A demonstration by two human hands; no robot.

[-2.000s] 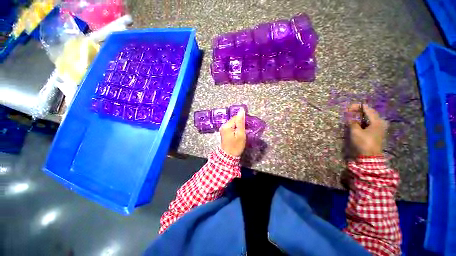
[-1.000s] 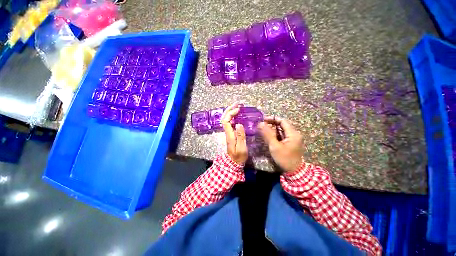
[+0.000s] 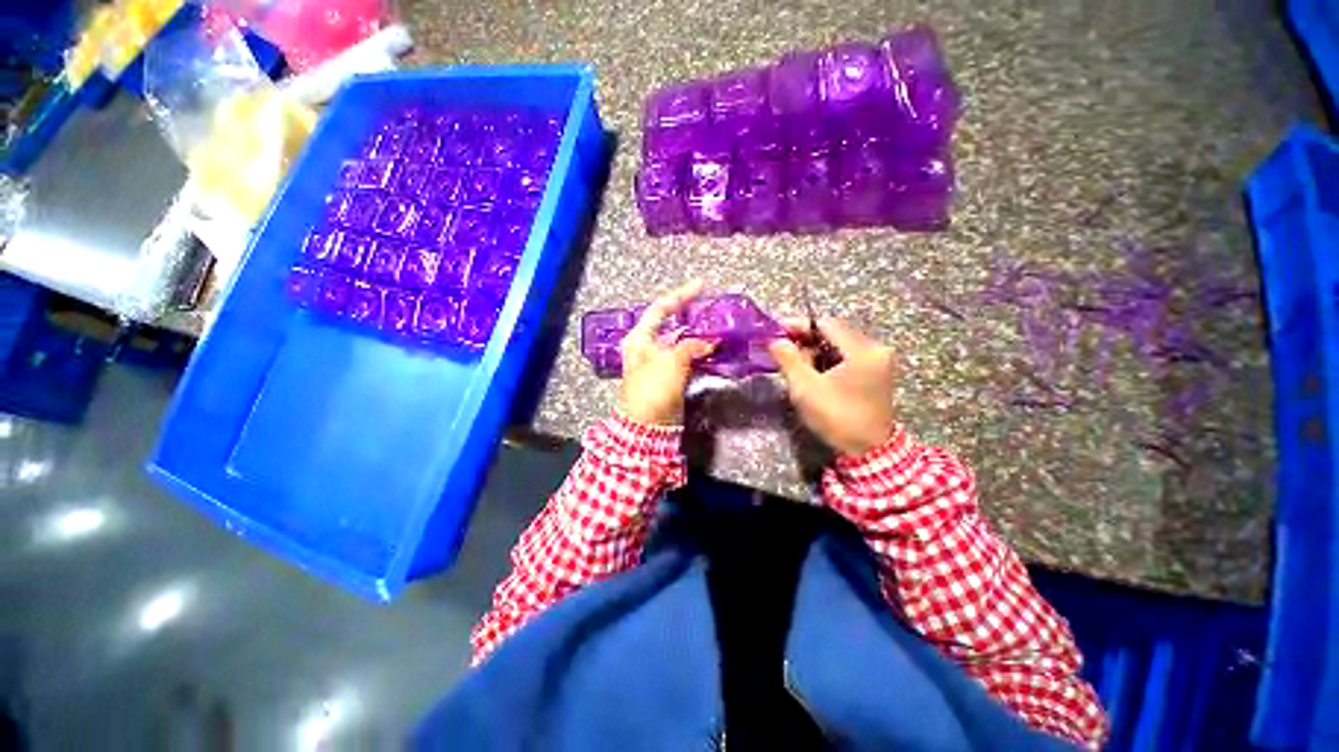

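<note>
A clear purple moulded part is held between both hands above the table near its front edge. My left hand grips it from the left, thumb and fingers around it. My right hand is at its right side, with a small dark cutter in the fingers, mostly hidden by them. The cutter is close to the part; whether the blades touch it I cannot tell. Just left of my left hand a short row of purple parts lies on the table, partly hidden by the hand.
A blue tray at left holds rows of purple parts. A larger stock of purple parts stands farther back. Purple slivers are scattered at right. A blue tote is at the right edge, plastic bags at upper left.
My right hand has come in from the slivers at right to the part at my left hand. Since a second ago, the held part has turned somewhat and the view has shifted slightly.
</note>
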